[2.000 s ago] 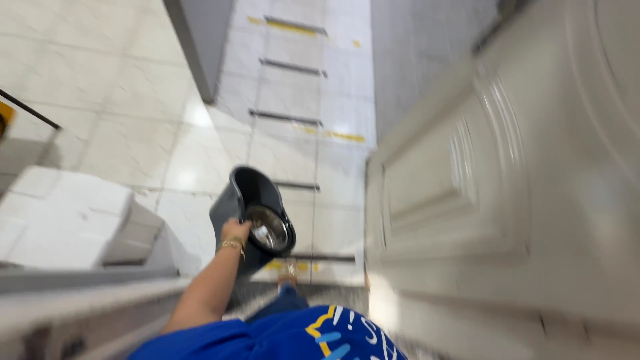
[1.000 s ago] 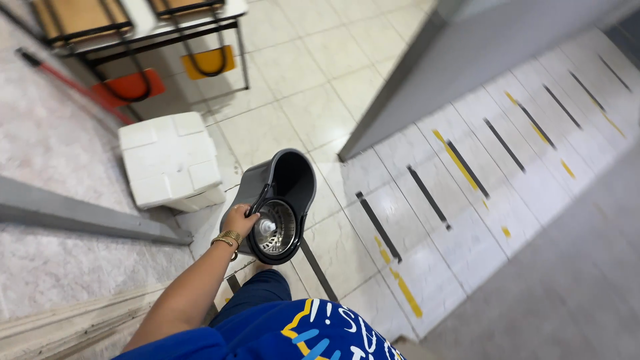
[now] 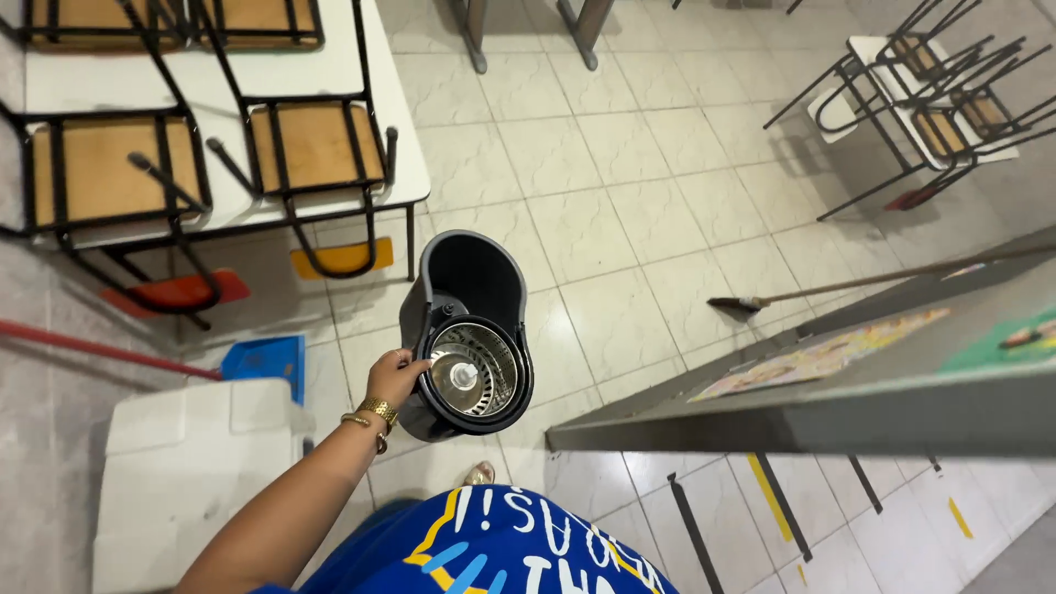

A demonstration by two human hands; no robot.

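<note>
My left hand [image 3: 396, 379] grips the rim of a black spin-mop bucket [image 3: 474, 268] at its left side, thumb over the edge. A perforated metal spin basket [image 3: 500, 360] with a pale hub sits in the near part of the bucket; the far compartment is dark and its bottom cannot be made out. The bucket hangs in front of me over the tiled floor. Gold-coloured bracelets circle the left wrist. My right hand is not in view.
At the upper left, chairs rest upside down on a white table [image 3: 412, 157]. A white box [image 3: 194, 487] and blue dustpan [image 3: 268, 363] are at left. A grey partition edge [image 3: 742, 437] juts in from the right, with a broom [image 3: 742, 304] behind it. More stacked chairs stand at upper right.
The view has swung from the taped floor and white door to the room with tables and upturned chairs. My left hand keeps its hold on the bucket.
</note>
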